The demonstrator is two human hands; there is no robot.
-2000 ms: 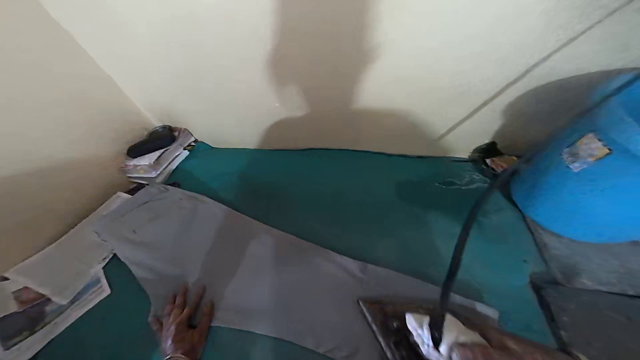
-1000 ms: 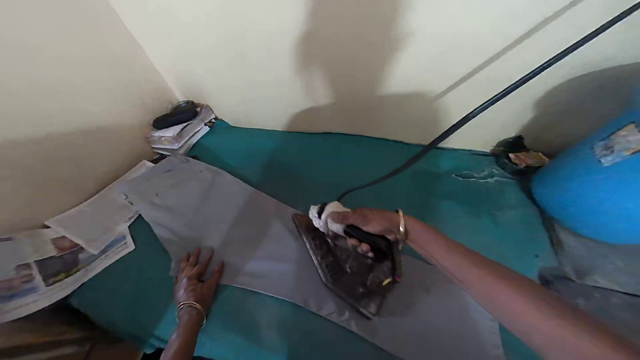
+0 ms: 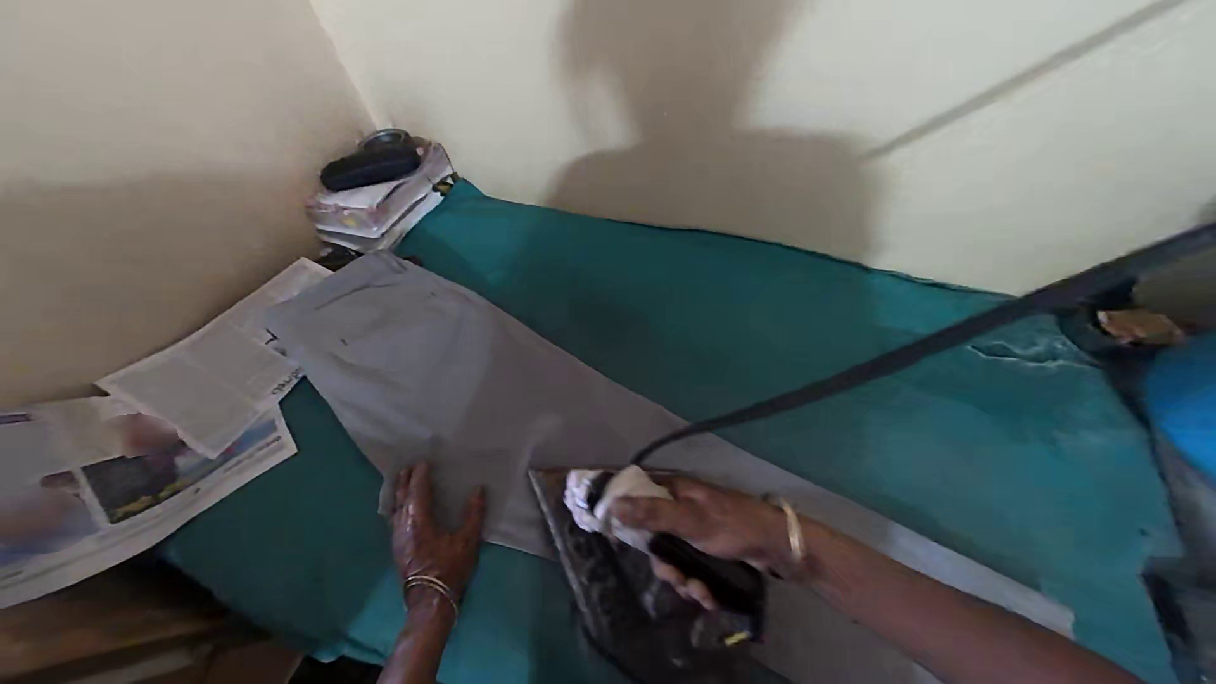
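Grey trousers (image 3: 456, 380) lie folded lengthwise, slanting across a green cloth (image 3: 665, 304). My right hand (image 3: 712, 522) is closed around the black handle of an electric iron (image 3: 617, 579), where a white cloth is wrapped near the cord. The iron's dark base rests on the trousers, partly over their near edge. From the handle a black cord (image 3: 855, 370) runs up to the right. My left hand (image 3: 437, 532) lies flat, fingers spread, pressing the near edge of the trousers to the left of the iron. Bangles circle both wrists.
Newspapers (image 3: 199, 389) lie at the left edge, beside a wall. In the back corner, a black case (image 3: 370, 167) tops a stack of papers (image 3: 380, 209). A blue container (image 3: 1183, 399) stands at the right. The green cloth has a torn spot (image 3: 1031, 353) near its back right corner.
Since two seconds ago the iron has moved left along the trousers, in my right hand. Over the last second it has come closer to my left hand, which stays on the trousers' near edge.
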